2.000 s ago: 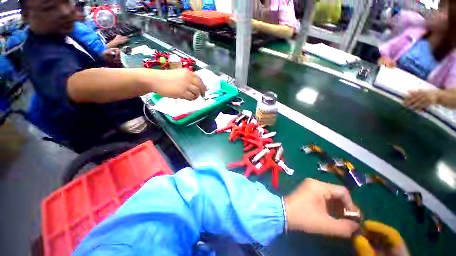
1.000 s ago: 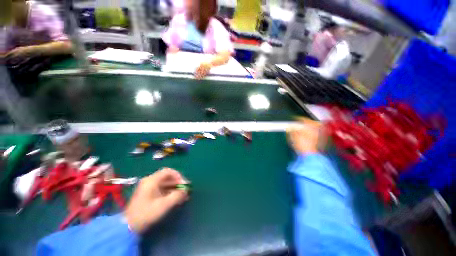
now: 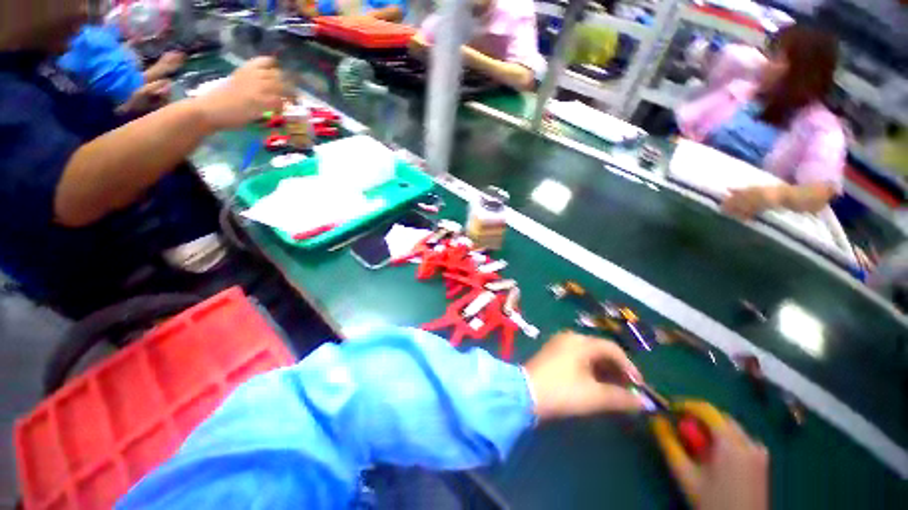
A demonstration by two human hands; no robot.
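Note:
My left hand (image 3: 582,379) pinches one end of a small dark strip-like module (image 3: 652,398) at the lower right. My right hand (image 3: 712,458), with yellow finger cots on thumb and index finger, is shut on a red spring clamp (image 3: 694,434) at the module's other end. Whether the clamp's jaws grip the module is too blurred to tell. A cluster of red clamps holding silvery and pale modules (image 3: 478,302) lies left of my hands. Loose flex-cable modules (image 3: 627,327) lie in a row beyond my hands.
A bottle (image 3: 488,217) stands behind the clamp cluster. A green tray (image 3: 403,189) with white wipes and a smartphone (image 3: 370,249) lie further left. A red compartment tray (image 3: 149,383) is beside my left sleeve. A pale strip (image 3: 597,274) borders the dark conveyor. A person sits at left.
The view has swung back left. My right hand, empty-looking and reaching near the red clamp pile a second ago, is now beside my left hand with a red clamp.

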